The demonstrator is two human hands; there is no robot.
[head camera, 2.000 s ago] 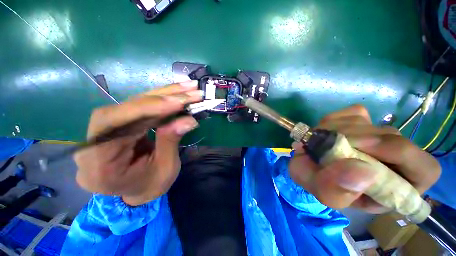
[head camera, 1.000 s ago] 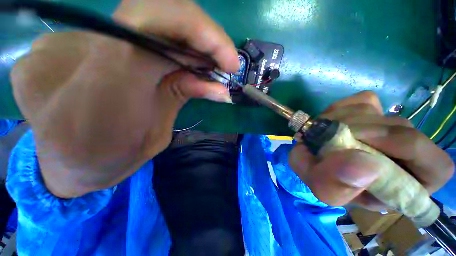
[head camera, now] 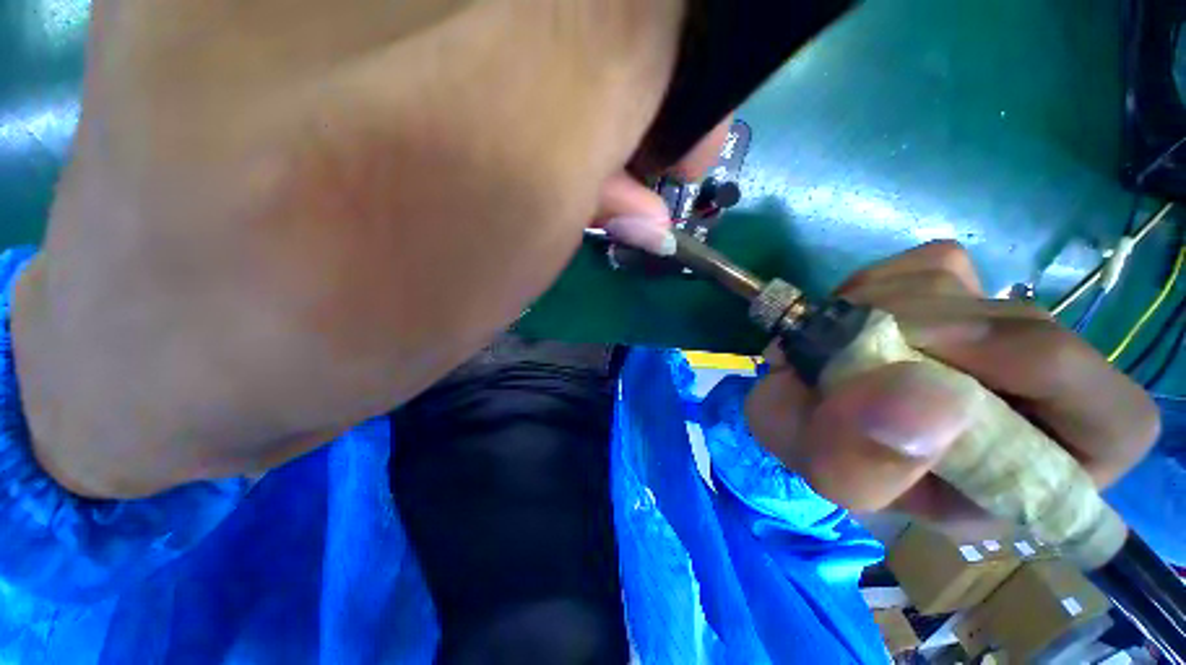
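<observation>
My left hand (head camera: 351, 221) is large, close to the camera and bare. It is shut on the black tweezers (head camera: 748, 65), whose blurred dark end shows at the top. Its fingertips are over the fixture and hide the device housing. Only the right wing of the black fixture (head camera: 728, 163), with white lettering, shows beyond them. My right hand (head camera: 962, 390) is shut on the soldering iron (head camera: 1008, 474) by its cream tape-wrapped grip. The iron's metal shaft points up-left, and its far end is beside my left fingertips. The exact tip contact is hidden.
The shiny green mat (head camera: 910, 143) lies under the work. A black unit (head camera: 1158, 98) and yellow (head camera: 1145, 312), white and black cables are at the right edge. Cardboard boxes (head camera: 1034, 611) are on the floor at lower right. Blue sleeves and dark clothing are below.
My left hand has come closer to the camera and moved right over the fixture, covering the housing. The tweezers have swung to point up-right. The soldering iron has stayed nearly in place.
</observation>
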